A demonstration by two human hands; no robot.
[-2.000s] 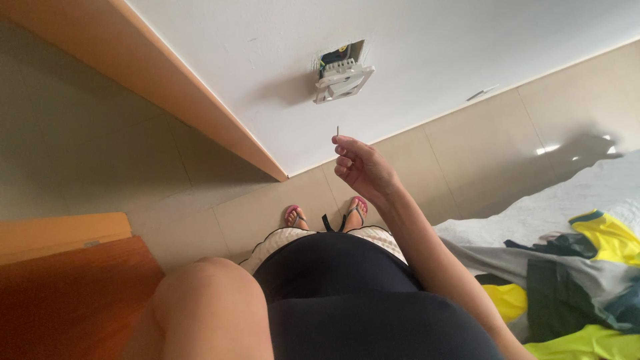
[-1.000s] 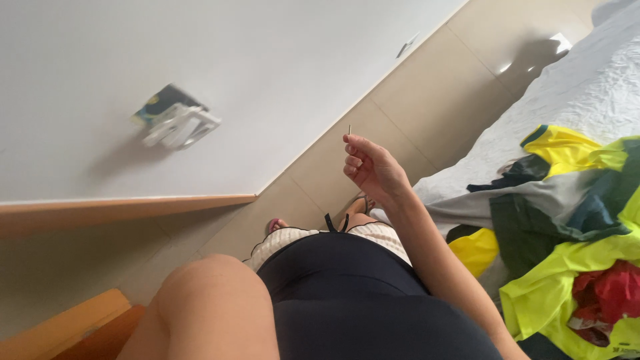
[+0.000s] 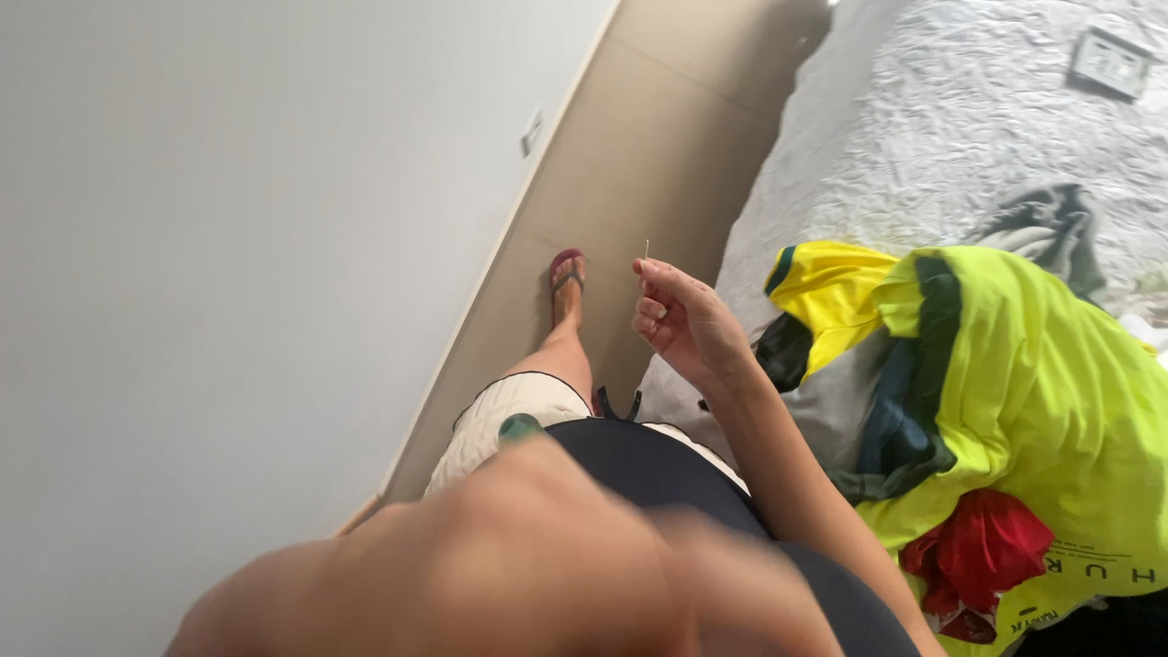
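Note:
My right hand (image 3: 689,319) is raised over the gap between the wall and the bed, pinching a thin, short metal piece (image 3: 647,248), perhaps a screw, between thumb and forefinger. It points upward in the view. Low in the view, very close to the camera, my left hand (image 3: 566,547) is large and blurred. The rounded end of a green object (image 3: 520,427) shows past its fingers; the rest is hidden by the hand.
At left stands the white wall (image 3: 255,237), with a small plate (image 3: 531,132) low on it. The bed's white cover (image 3: 922,119) bears a white frame-like plate (image 3: 1111,62), yellow-green clothing (image 3: 1049,383) and a red cloth (image 3: 990,552). My sandalled foot (image 3: 568,278) is on the tiled floor.
The view has swung toward the bed, and the opened wall fitting has left it. My left hand has come into view with the green object. My right hand still pinches the thin piece.

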